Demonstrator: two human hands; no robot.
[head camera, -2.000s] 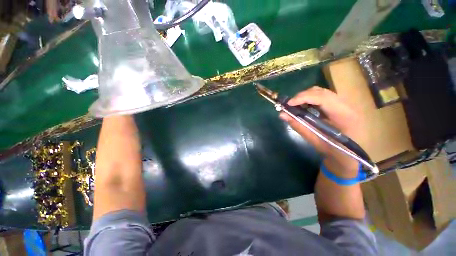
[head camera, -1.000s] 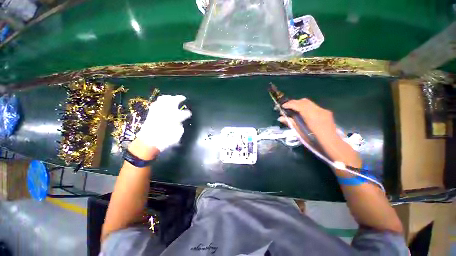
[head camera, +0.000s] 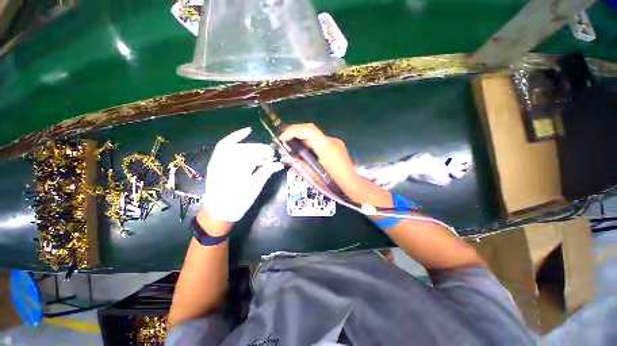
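Note:
My right hand, bare with a blue wrist strap, holds the dark soldering iron, its metal tip pointing up and left. My gloved left hand is just left of it, fingers bent towards my right hand; whether something small is between the fingertips cannot be told. The white socket housing lies open on the dark green bench below my hands, partly hidden by the right hand and iron. Its bundled white cord lies to the right in clear plastic.
Loose brass contact strips lie left of my glove, with a dense gold heap behind a brown edge. A clear plastic hood hangs over the green conveyor beyond the taped rail. Cardboard and a black box are right.
My right hand has moved left with the iron, close to my left glove. The loose contact strips are now more exposed. The view has shifted, and the housing sits nearer beneath my hands.

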